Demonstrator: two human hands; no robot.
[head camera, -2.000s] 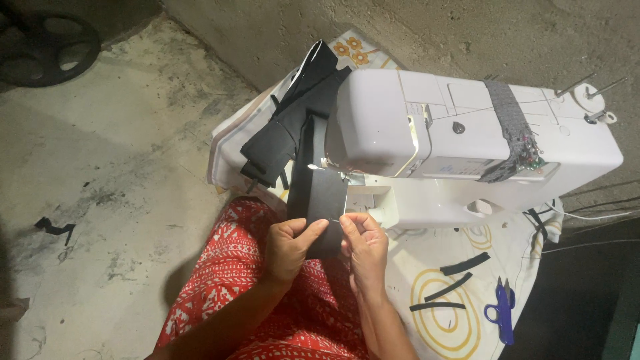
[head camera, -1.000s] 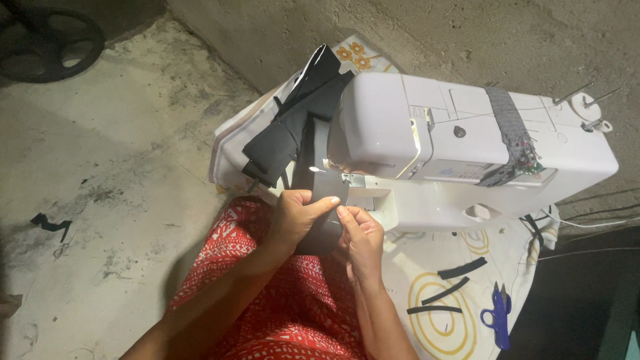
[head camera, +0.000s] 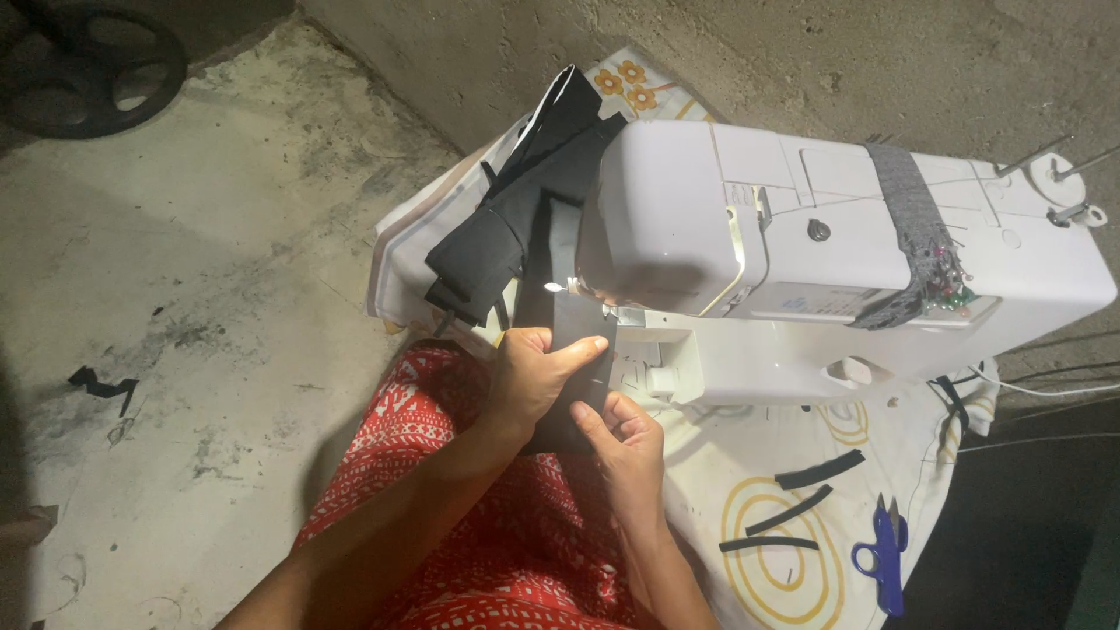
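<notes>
A strip of black fabric (head camera: 579, 320) runs out from under the head of a white sewing machine (head camera: 665, 219) toward my lap. My left hand (head camera: 535, 372) grips it close to the needle area, thumb on top. Lower down, my right hand (head camera: 623, 437) pinches the right edge of the same fabric between thumb and fingers. A short pale mark shows on the cloth between the hands. More black fabric (head camera: 490, 254) lies folded to the left of the machine. The needle itself is hidden by the machine head.
Black fabric scraps (head camera: 818, 470) and blue-handled thread snips (head camera: 887, 556) lie on the patterned tablecloth (head camera: 700, 490) at the right. A grey band with pins (head camera: 914, 236) wraps the machine. A concrete wall (head camera: 787, 61) stands behind; a black wheel (head camera: 96, 70) is at the upper left.
The left hand has moved up the fabric toward the machine head. The right hand is now lower than the left, its fingers at the fabric's edge; earlier both thumbs were close together.
</notes>
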